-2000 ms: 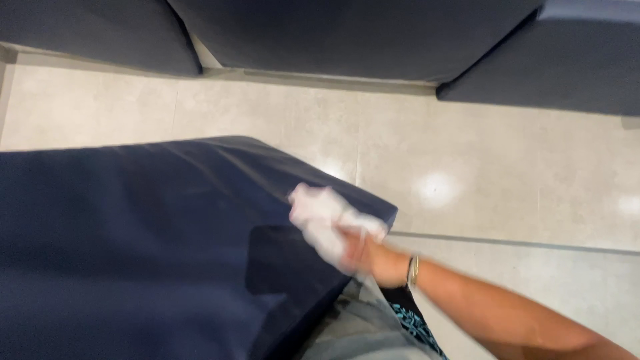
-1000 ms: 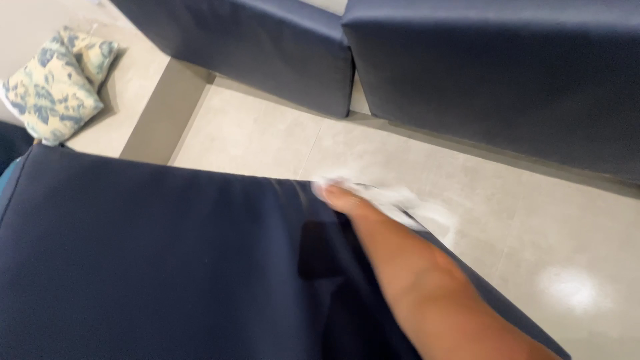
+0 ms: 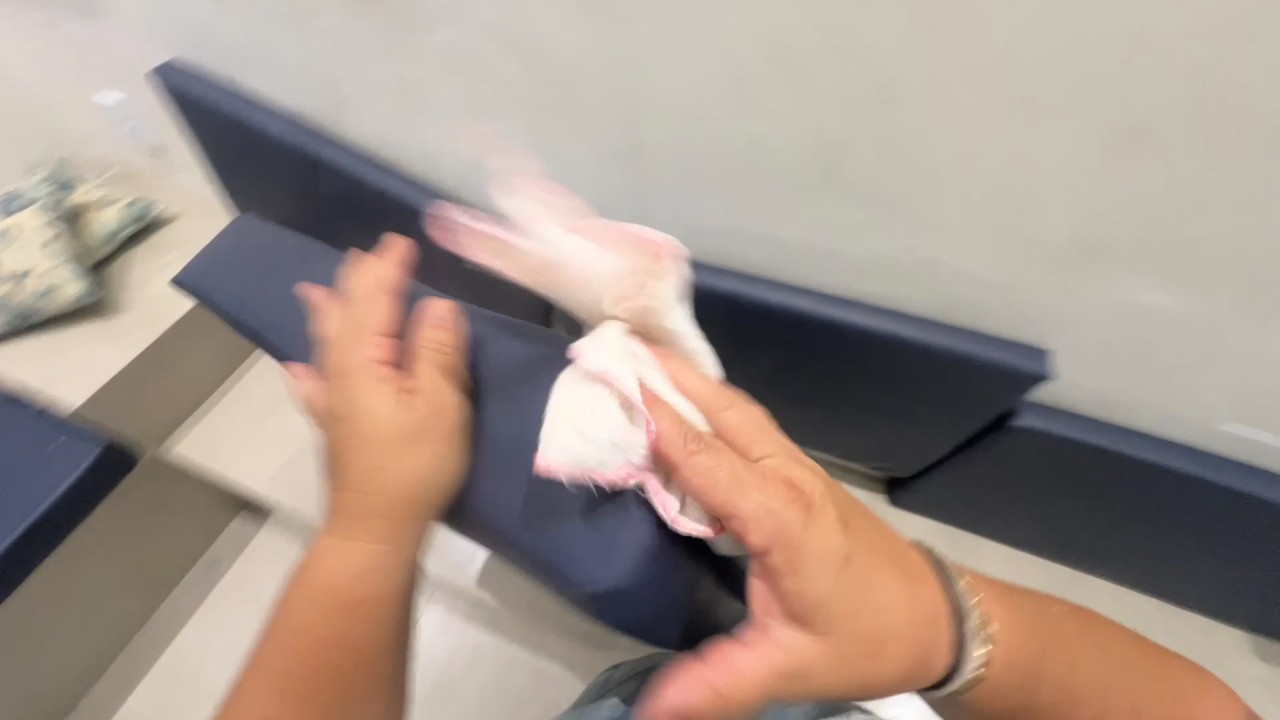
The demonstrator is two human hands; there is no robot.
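Note:
A white cloth with pink edging hangs from my right hand, held at the fingers with the thumb spread away from it. Part of the cloth is blurred, flaring up to the left. My left hand holds nothing; its fingers are apart, over or against a dark blue upholstered cushion. That cushion lies at a slant beneath both hands, and its near end is partly hidden by my right hand. Whether the cloth touches the cushion, I cannot tell.
Dark blue back cushions lean along a pale wall. Patterned pillows lie on a light surface at the far left. Another blue cushion juts in at the left edge, above a beige bench side.
My left hand has come into view. The cloth, earlier against the large blue cushion's edge, is now raised and flared in my right hand. The view has shifted strongly.

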